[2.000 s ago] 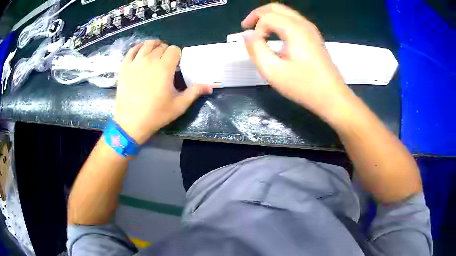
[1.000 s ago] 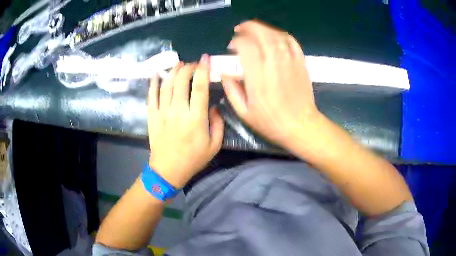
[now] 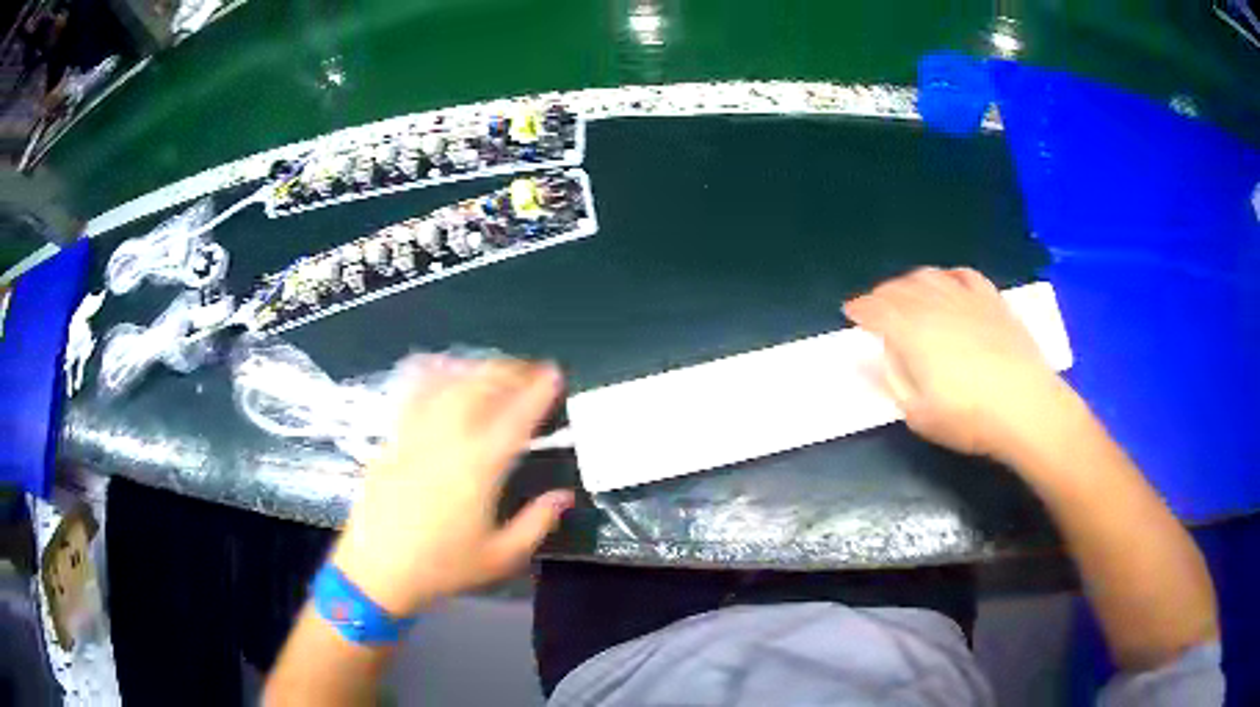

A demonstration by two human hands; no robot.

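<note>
A closed white power strip housing point(image 3: 732, 408) lies flat and slightly tilted on the dark green bench, its cord end at the left. My right hand point(image 3: 947, 352) grips it near its right end, fingers over the far edge. My left hand point(image 3: 463, 470) is blurred, beside the cord end, with thumb and fingers apart; it does not touch the housing. Part of the white power cord point(image 3: 297, 401), coiled in clear wrap, is hidden behind my left hand.
Two open power strips point(image 3: 415, 256) with yellow components lie at the back left, their wrapped cords point(image 3: 166, 256) further left. Behind them run a worn white rail point(image 3: 746, 100) and a green conveyor belt point(image 3: 525, 49). Blue sheeting point(image 3: 1161, 304) covers the right side.
The view has tilted up, showing the belt. The housing has turned from its narrow side to its broad white face. My right hand has moved towards its right end; my left hand has come off it.
</note>
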